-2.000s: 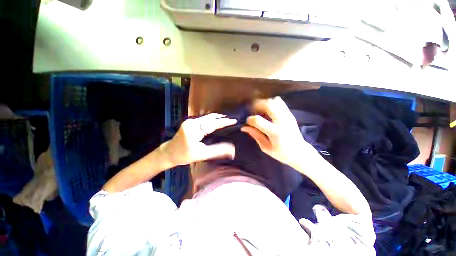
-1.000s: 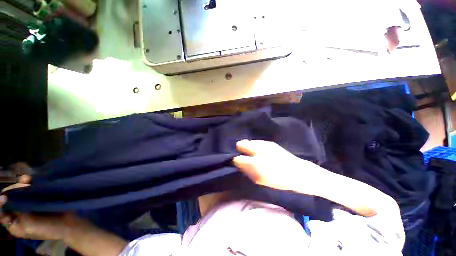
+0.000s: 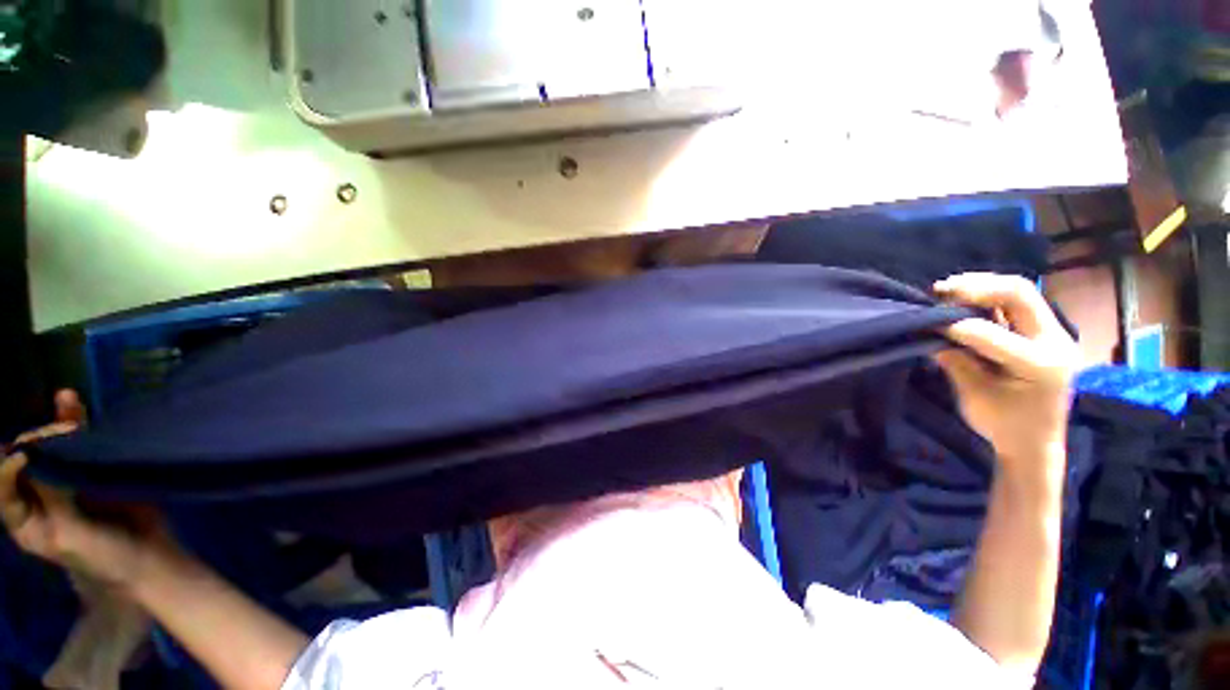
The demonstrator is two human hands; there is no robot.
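Note:
A large dark navy garment is stretched sideways above my lap, just in front of the table edge. My left hand grips its left end near the picture's left edge. My right hand grips its right end, fingers curled around the cloth edge. The garment's doubled lower edge runs between the two hands and the cloth hangs in folds below it. No needle area shows.
The pale sewing table with silver-grey bed covers lies ahead. A blue crate is partly covered at left. Dark garments are heaped at right, near another blue crate.
Both hands now hold the garment stretched wide. My right hand has moved from the middle out to the right end; my left hand stays at far left since one second ago.

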